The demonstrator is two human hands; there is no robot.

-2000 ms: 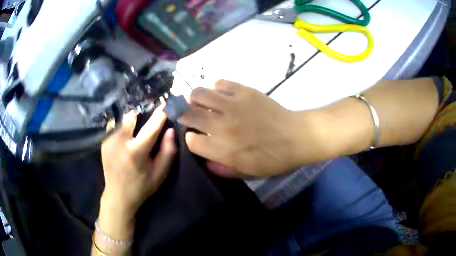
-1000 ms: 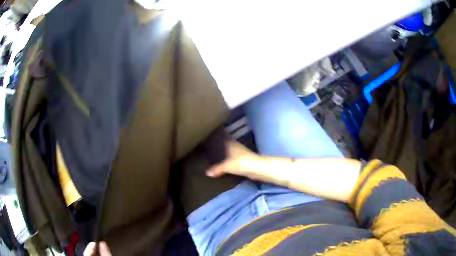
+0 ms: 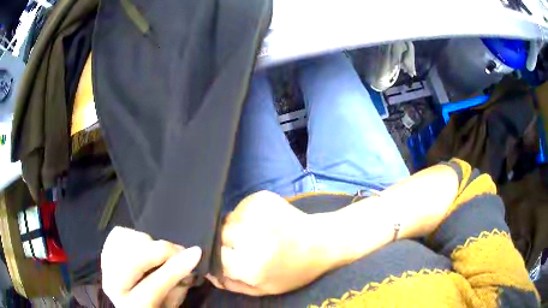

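Observation:
A long dark grey garment panel (image 3: 174, 108) runs from the top of the view down to the lap at the left of the wearer's legs. My left hand (image 3: 144, 271) pinches its lower end between thumb and fingers. My right hand (image 3: 264, 243) is closed on the panel's lower right edge, close beside my left hand. The fingertips of my right hand are partly hidden. Short olive strips show on the dark cloth, one near the top and one lower left.
The white table (image 3: 372, 21) curves across the top. Brown cloth (image 3: 45, 114) hangs at the left, above a red and white item (image 3: 48, 231). At the right, a brown garment bundle (image 3: 487, 132) lies over a blue basket (image 3: 465, 105). My legs in blue jeans are below the table.
The panel's dark grey face now shows where brown was. Both hands have come together at its lower end; my right hand has moved left and down. The view has shifted.

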